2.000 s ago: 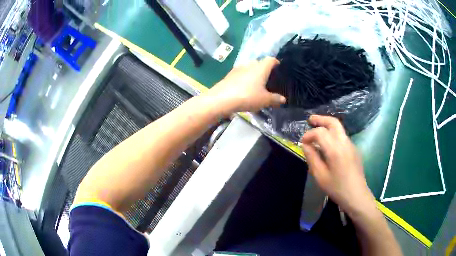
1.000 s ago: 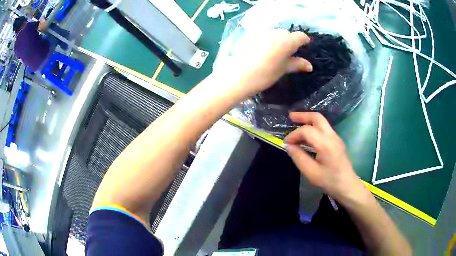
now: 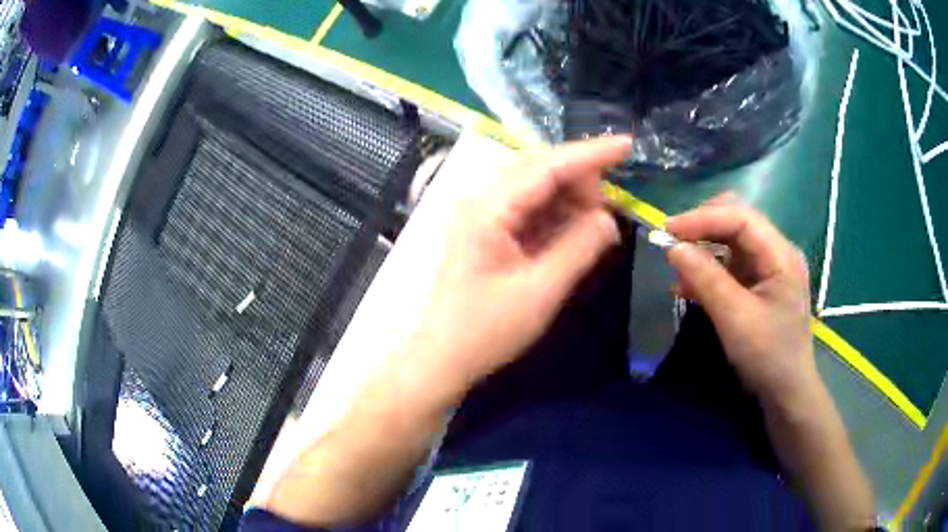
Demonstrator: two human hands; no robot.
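My right hand [image 3: 757, 296] pinches a short white sleeve [image 3: 661, 239] between thumb and index finger, its end sticking out towards the left hand. My left hand [image 3: 483, 260] is beside it, thumb and index tips apart; whether it holds a dark piece cannot be made out. The hands do not touch. The clear plastic bag [image 3: 717, 140] full of thin black pieces [image 3: 665, 47] lies just beyond them. White tubing [image 3: 838, 177] lies in angular bends on the green mat at the right.
The mesh conveyor [image 3: 260, 218] is at the left, with several small white-middled pieces [image 3: 245, 302] spaced out on it. A pale metal bar lies beside it, partly behind my left arm. Yellow tape [image 3: 868, 372] edges the green mat [image 3: 780, 223]. A blue stool [image 3: 112, 52] stands at the far left.
My left hand has come out of the bag and back to beside my right hand. The view has shifted, showing more of the conveyor and the pieces on it.
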